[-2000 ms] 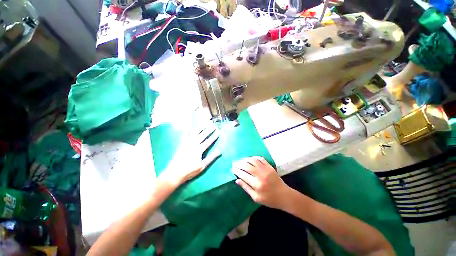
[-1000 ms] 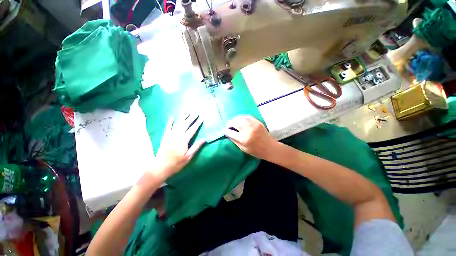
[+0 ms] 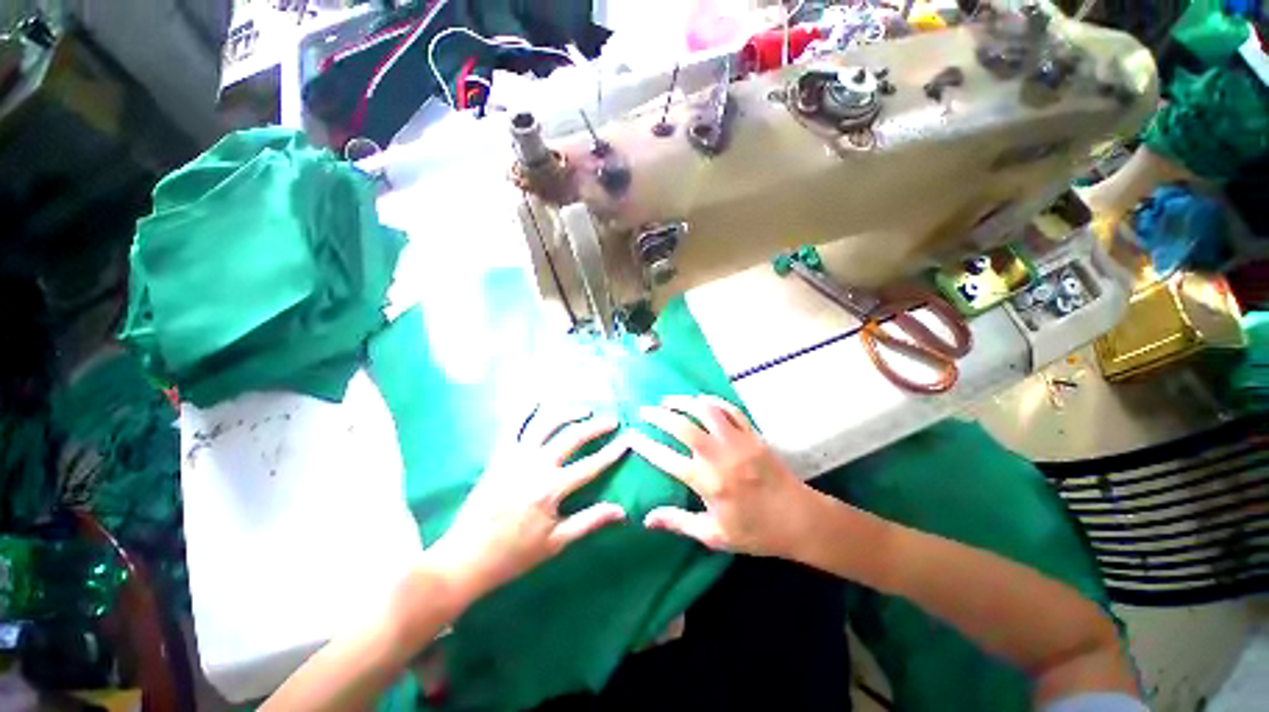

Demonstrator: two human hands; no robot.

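Note:
A green garment panel [image 3: 429,431] lies on the white machine table and hangs over its front edge. It is bleached pale by the lamp near the presser foot and needle [image 3: 612,338], where fine detail is hidden by glare. My left hand [image 3: 526,490] lies flat on the panel, fingers spread, in front of the needle area. My right hand [image 3: 740,487] lies on the panel just right of it, fingers spread and thumb apart. The fingertips of both hands nearly meet. The cream sewing machine [image 3: 821,188] stands over the cloth's far end.
A stack of green pieces [image 3: 251,271] sits at the table's left. Orange-handled scissors [image 3: 919,345] lie under the arm, beside a parts tray [image 3: 1055,295] and a yellow-green box [image 3: 985,278]. A gold tin [image 3: 1158,328] is far right. More green cloth [image 3: 974,515] hangs at right below the table edge.
My right hand has gone from bent fingers at the cloth's fold to lying spread on it. My left hand has moved in closer to it. The fold line seen earlier is now covered or flattened.

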